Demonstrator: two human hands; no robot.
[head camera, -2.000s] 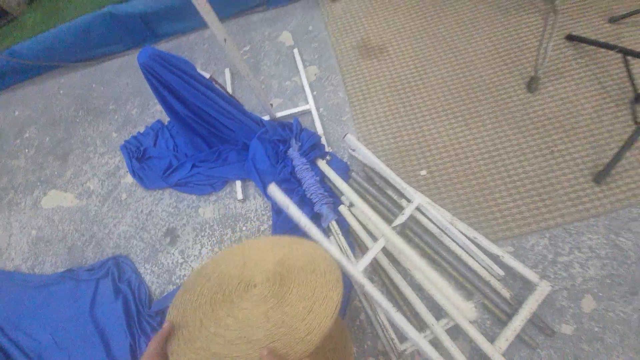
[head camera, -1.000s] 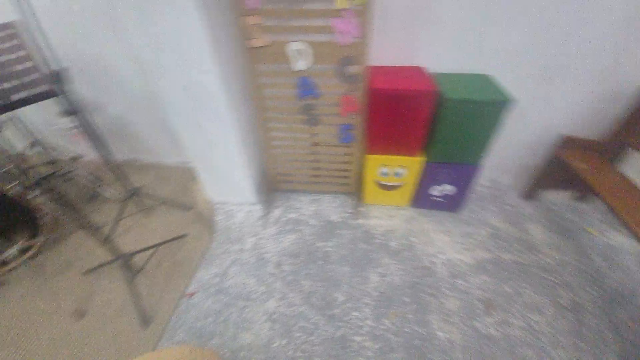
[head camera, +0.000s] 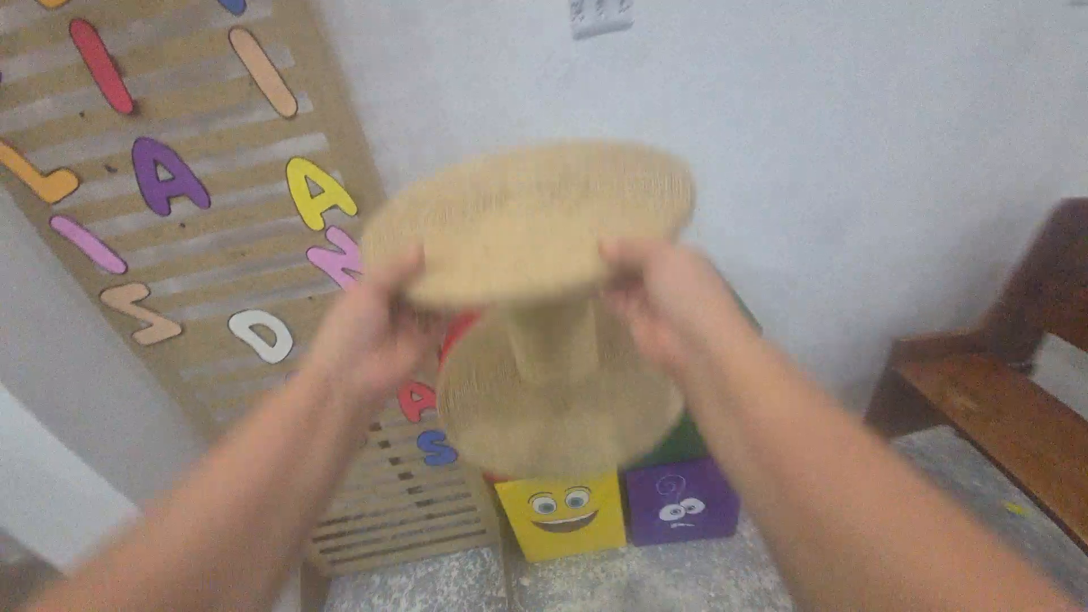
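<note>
A tan stand with a round ribbed top (head camera: 527, 221), a short central post (head camera: 552, 340) and a round lower disc (head camera: 561, 425) is held up in front of me, slightly blurred. My left hand (head camera: 374, 327) grips the left edge of the top, thumb above and fingers below. On the opposite edge my right hand (head camera: 659, 297) has the same kind of grip. Behind and below the stand are a yellow box with a smiling face (head camera: 563, 518) and a purple box with a face (head camera: 682, 506). Red and green boxes are mostly hidden behind it.
To the left, a slatted wooden panel (head camera: 255, 195) with colourful cut-out letters leans by the wall (head camera: 807, 127). A brown wooden bench (head camera: 1003, 408) stands at the right. Below the boxes lies a speckled grey floor (head camera: 663, 582).
The view has swung from the blue cloth and white metal frames to the boxes and panel. The round tan stand, low in the earliest frame, is now raised between both hands.
</note>
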